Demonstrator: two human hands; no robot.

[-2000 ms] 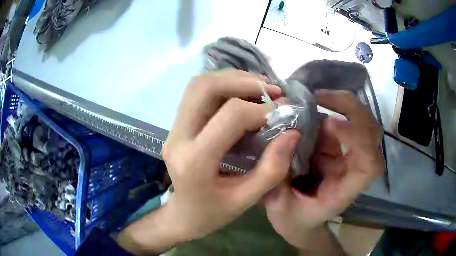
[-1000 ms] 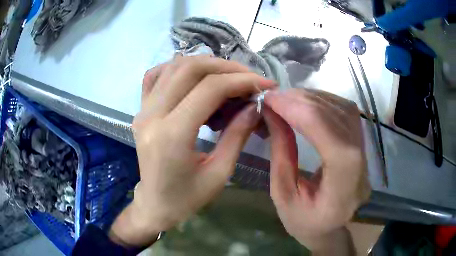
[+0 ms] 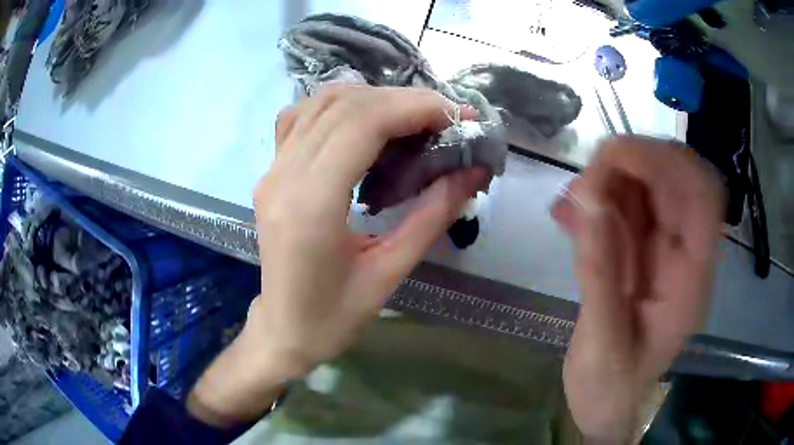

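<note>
A crumpled grey fabric piece (image 3: 357, 54) lies over the table in front of me, with a flatter dark grey part reaching right. My left hand (image 3: 322, 200) grips the piece between thumb and fingers. White strands and a small white tuft (image 3: 466, 130) show at the fingertips. My right hand (image 3: 649, 235) is raised apart from the cloth on the right and is blurred. A faint thin white line shows by its fingertips; whether it holds a strand cannot be told. The tweezers (image 3: 612, 109) lie behind it, partly hidden.
More grey pieces (image 3: 87, 39) lie at the table's upper left. A blue basket (image 3: 139, 300) full of grey pieces is below the left edge. A small disc (image 3: 610, 63), dark phone (image 3: 721, 130), black snips (image 3: 757, 217) and blue machine parts (image 3: 679, 83) are at right.
My right hand has come away from the white strands and moved right, over the tweezers. My left hand still grips the cloth, with more of it now showing between its fingers.
</note>
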